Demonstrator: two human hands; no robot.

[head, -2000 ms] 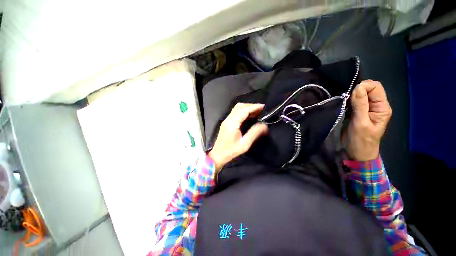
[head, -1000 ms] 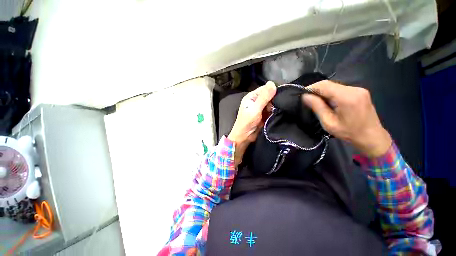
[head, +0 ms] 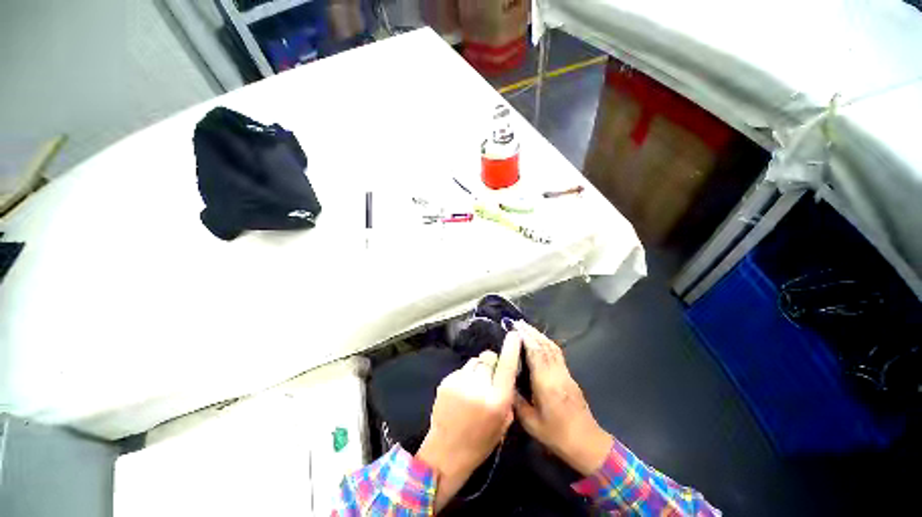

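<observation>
A black fabric article (head: pixel 479 336) with thin black-and-white edge lines is bunched up in front of me, just below the table's edge. My left hand (head: pixel 471 409) grips it from the left, fingers bent over it. My right hand (head: pixel 554 392) grips it from the right, and the two hands touch. The fingertips and most of the fabric between the hands are hidden. A pale line runs down below the hands.
The white table (head: pixel 303 323) holds a black fabric piece (head: pixel 253 174), a red-and-clear bottle (head: pixel 500 151), a red-handled tool (head: pixel 448 218), a dark stick (head: pixel 369 210) and other small tools. Cardboard boxes (head: pixel 647 167) stand behind. A blue bin (head: pixel 753 353) with black pieces is right.
The view has tilted up and now shows the tabletop. The hands have come together on the black article, whose opening was spread out before and is now bunched.
</observation>
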